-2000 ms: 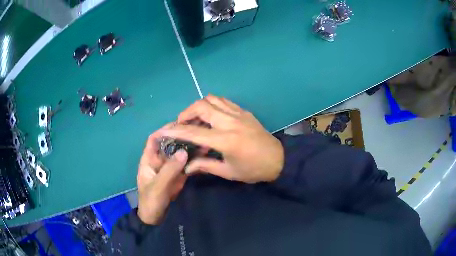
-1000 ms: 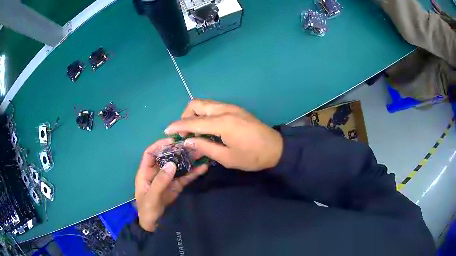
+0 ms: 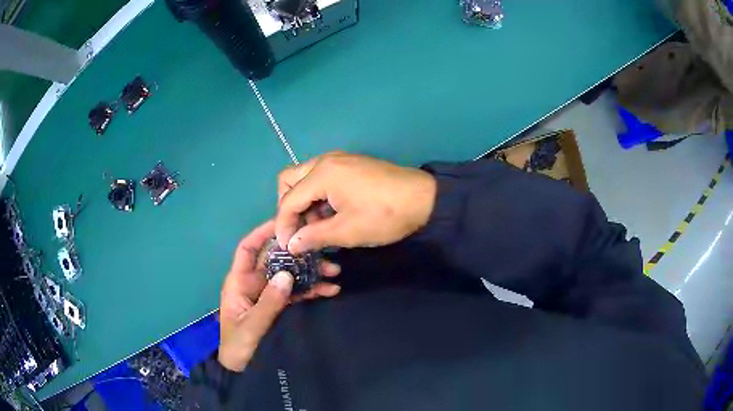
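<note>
A small module assembly [image 3: 296, 266] with a dark centre and clear edges is held over the front edge of the bench. My left hand [image 3: 255, 293] grips it from the left and below, with the thumb on its face and fingertips showing at its right side. My right hand [image 3: 354, 205] is above it, thumb and index finger pinched together at its upper edge. Whether the right fingers hold a small part cannot be seen.
Dark inner parts [image 3: 122, 194] lie in pairs on the green mat [image 3: 402, 96]. Square plates [image 3: 69, 262] line up at left beside black trays [image 3: 24, 321]. The black screwdriver [image 3: 233, 40] and screw feeder [image 3: 321, 30] stand ahead. A person's sleeve [image 3: 701, 32] is at upper right.
My right hand has changed from covering the module to pinching at its upper edge. More of the module shows. The view has shifted, moving the bench items left and up. Another person's arm has shifted at right.
</note>
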